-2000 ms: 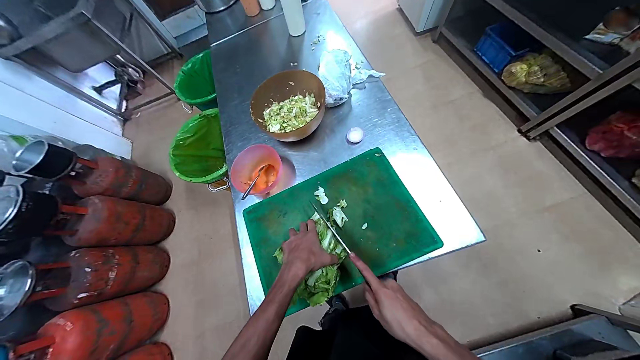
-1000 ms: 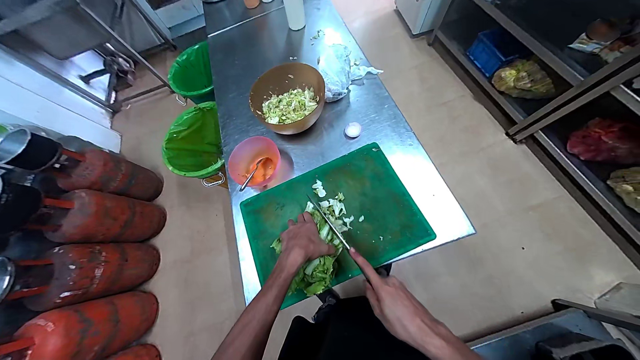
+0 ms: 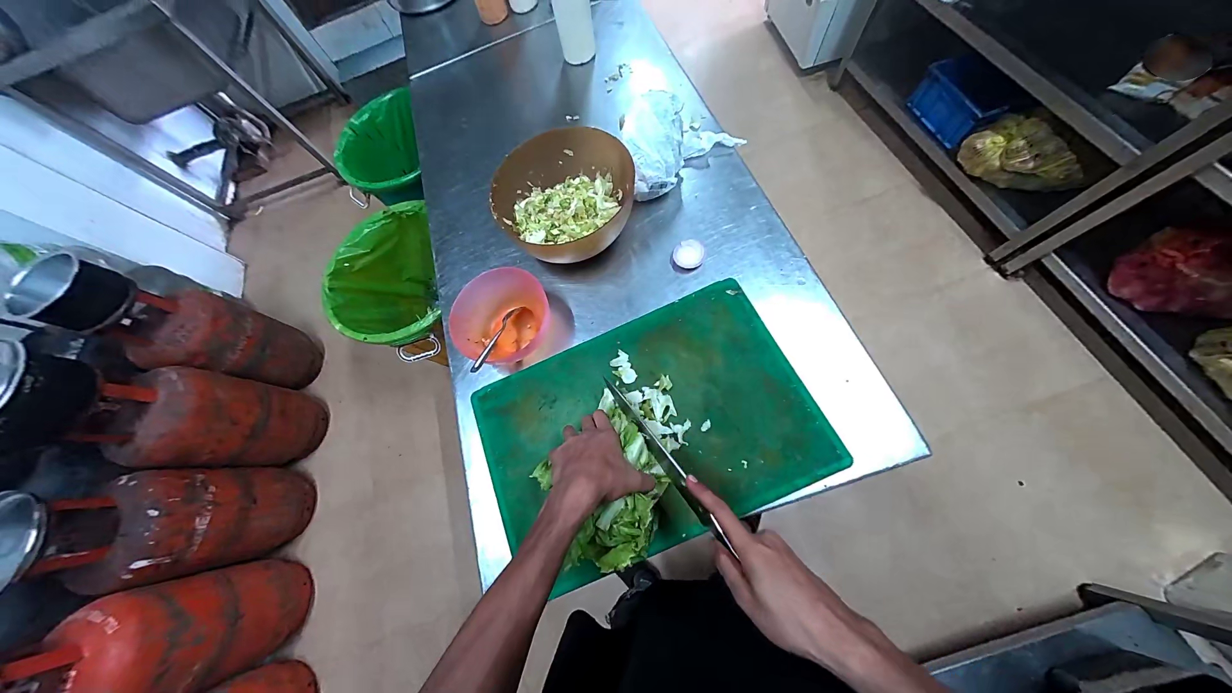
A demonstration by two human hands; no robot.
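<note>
My left hand (image 3: 599,464) presses down on a bunch of leafy lettuce (image 3: 619,529) on the green cutting board (image 3: 770,395). In my right hand (image 3: 770,568) is the handle of a kitchen knife (image 3: 647,435), its blade lying along the right side of the lettuce. Cut pieces of lettuce (image 3: 662,404) lie just right of the blade. Beyond the board stand a pink bowl (image 3: 462,313) of orange sauce with a spoon (image 3: 494,339) in it, and a brown bowl (image 3: 568,252) of chopped leaves.
A small white round item (image 3: 688,254) and a plastic bag (image 3: 654,144) rest on the steel table (image 3: 481,173), with a bottle (image 3: 575,34) farther back. Green-lined bins (image 3: 380,279) stand at its left. Red gas cylinders (image 3: 226,414) line the left floor; shelving (image 3: 1020,125) stands at right.
More cut pieces lie right of the blade than two seconds ago. Both hands stay at the lettuce, and the knife has shifted slightly along it.
</note>
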